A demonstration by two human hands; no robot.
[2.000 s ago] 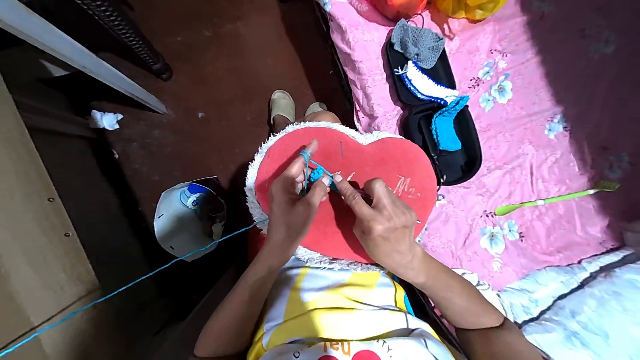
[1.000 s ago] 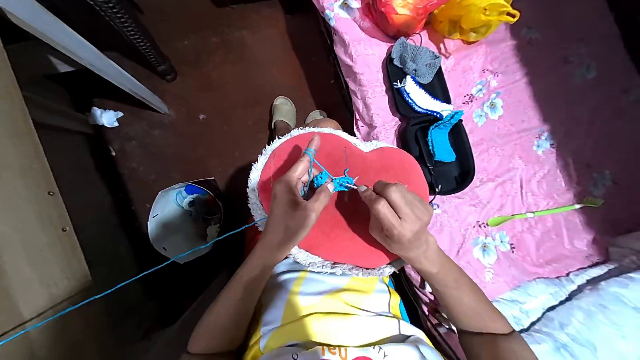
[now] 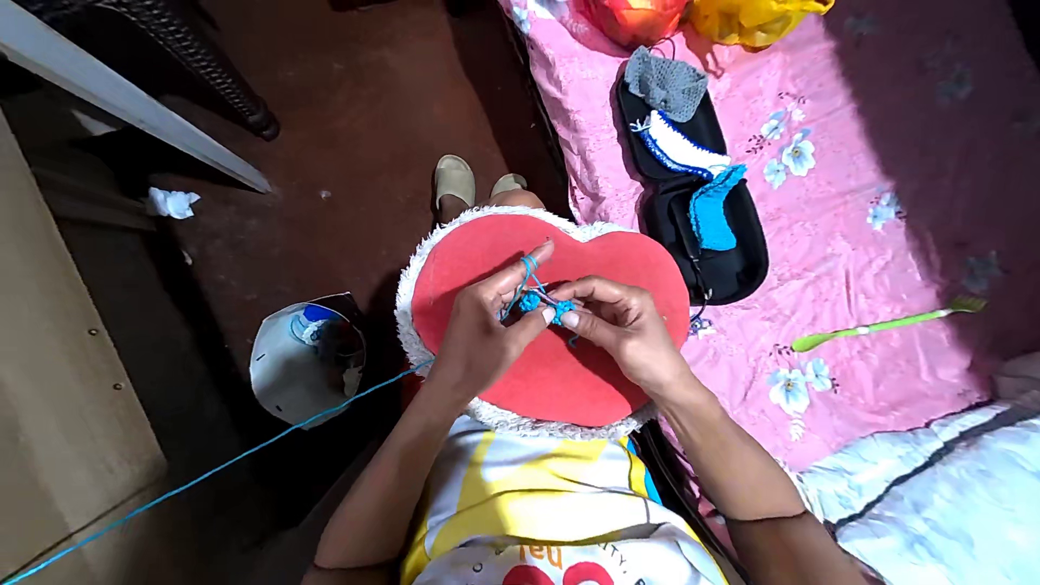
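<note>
A small piece of blue crochet work (image 3: 561,310) is held between both hands above a red heart-shaped cushion (image 3: 552,382) with white fluffy trim. My left hand (image 3: 491,325) pinches the work's left part, its index finger raised with blue yarn looped around it. The fingers of my right hand (image 3: 621,325) grip the work's right end. A thin crochet hook seems to lie between the hands, mostly covered by the fingers. From the left hand the blue yarn (image 3: 244,452) runs taut to the lower left edge of view.
On the pink floral sheet (image 3: 861,390) lie an unzipped black case (image 3: 751,252) with gray, white and blue crochet pieces, a green brush (image 3: 869,328), and red and yellow plastic bags (image 3: 747,20). A white container (image 3: 280,366) stands at left, near a wooden panel (image 3: 65,341).
My right hand has moved in toward the left one, and its fingers have come onto the crochet work. The hook, plainer to see a second ago, is now mostly covered.
</note>
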